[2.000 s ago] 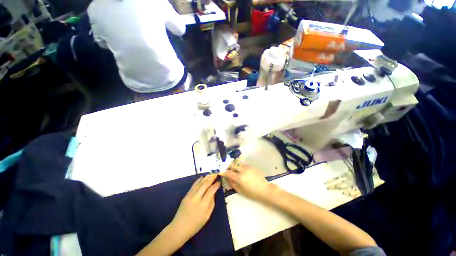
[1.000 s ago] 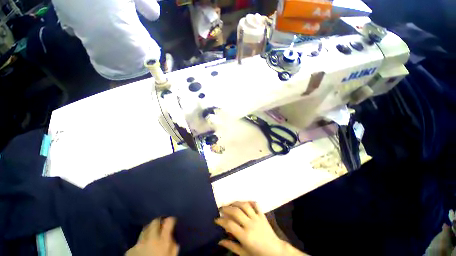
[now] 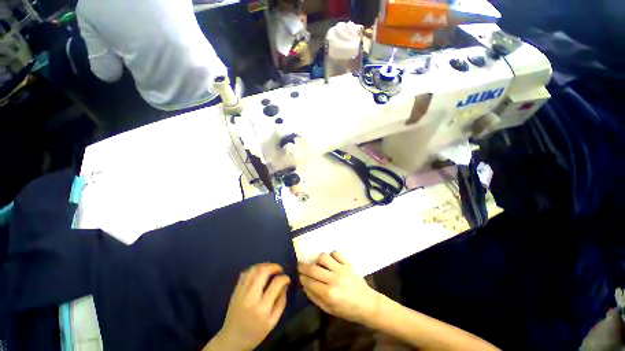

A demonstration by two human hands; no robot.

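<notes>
A dark garment piece (image 3: 185, 267) lies over the front left of the white machine table, its right edge running from the needle area down to the hands. My left hand (image 3: 257, 301) lies on the cloth, fingers bent at its right edge. My right hand (image 3: 336, 288) pinches the same edge beside the left fingertips. The white sewing machine (image 3: 356, 113) with blue JUKI lettering stands behind. The far end of the cloth edge is at its presser foot (image 3: 277, 195); whether it is under the foot is too small to tell.
Black-handled shears (image 3: 382, 184) lie under the machine arm. Dark strips (image 3: 471, 195) hang at the bed's right end. An orange and white carton (image 3: 414, 20) and a pale thread cone (image 3: 344, 44) are behind. A person in white (image 3: 154, 51) sits beyond the table. Dark cloth heaps (image 3: 548, 260) lie right.
Both hands have come from the needle down along the cloth edge towards me. Since the last earlier frame they have moved closer together at that edge. The view has shifted too.
</notes>
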